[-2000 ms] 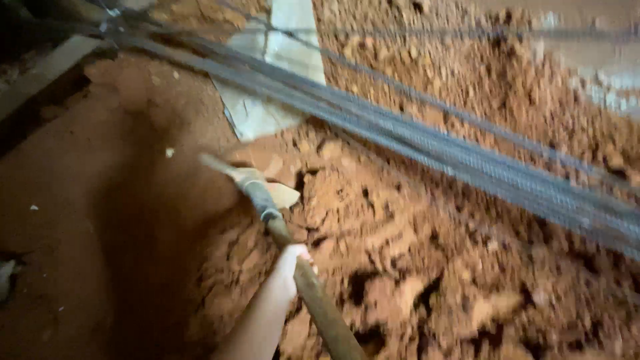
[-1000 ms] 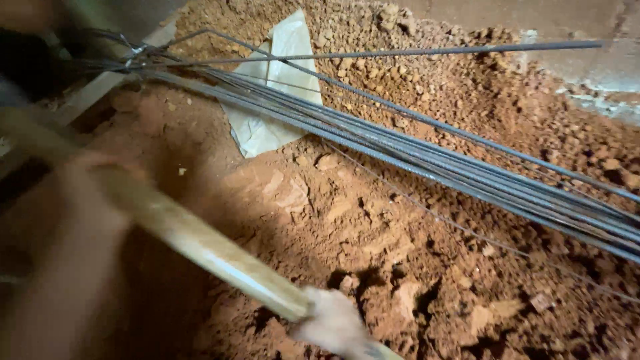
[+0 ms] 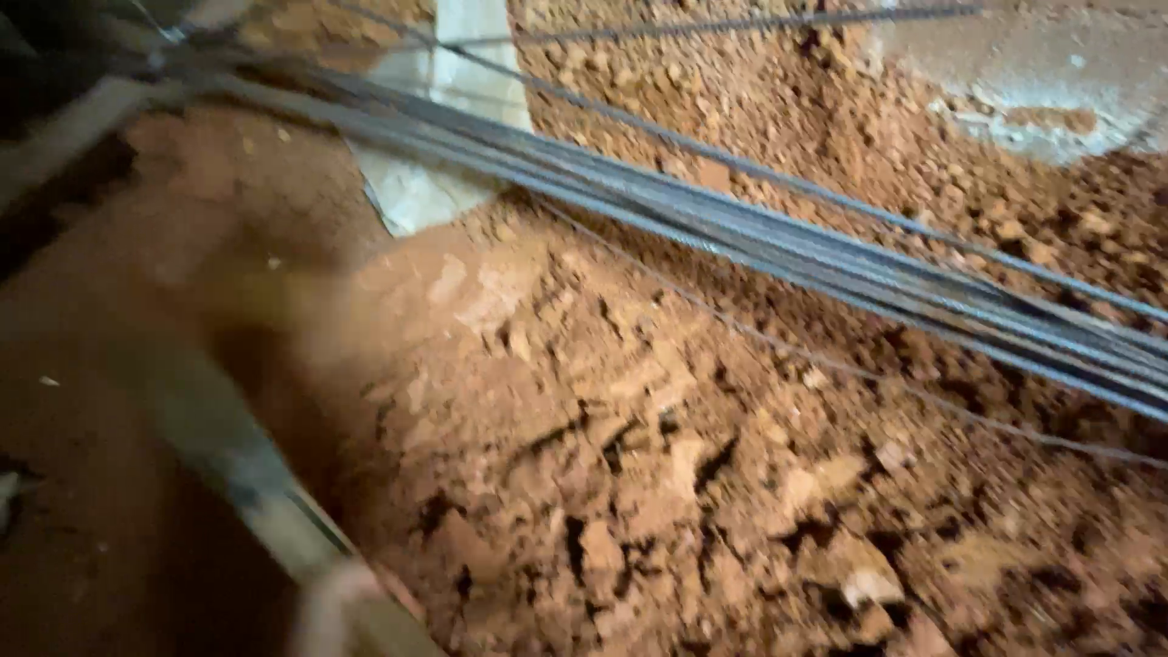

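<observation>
My left hand [image 3: 338,607], blurred at the bottom edge, is closed around the wooden handle of a long digging tool [image 3: 292,525]. The handle slants from the bottom edge up and left to a metal socket or head [image 3: 214,438], too smeared by motion to show its shape. Beneath and beside the tool lies reddish-brown soil [image 3: 265,265], smooth and shaded at left, broken into clods at right. My right hand is out of view.
A bundle of ribbed steel rebar [image 3: 730,219] crosses diagonally above the soil, with a single bar above it and a thin wire below. A pale sheet [image 3: 420,187] lies under the bars. Loose crumbled earth [image 3: 821,109] rises behind, against a pale concrete-like surface [image 3: 1022,55].
The tool, held raised across the left with both hands one second ago, has swung down at lower left. My right hand, seen on the handle then, has left the view.
</observation>
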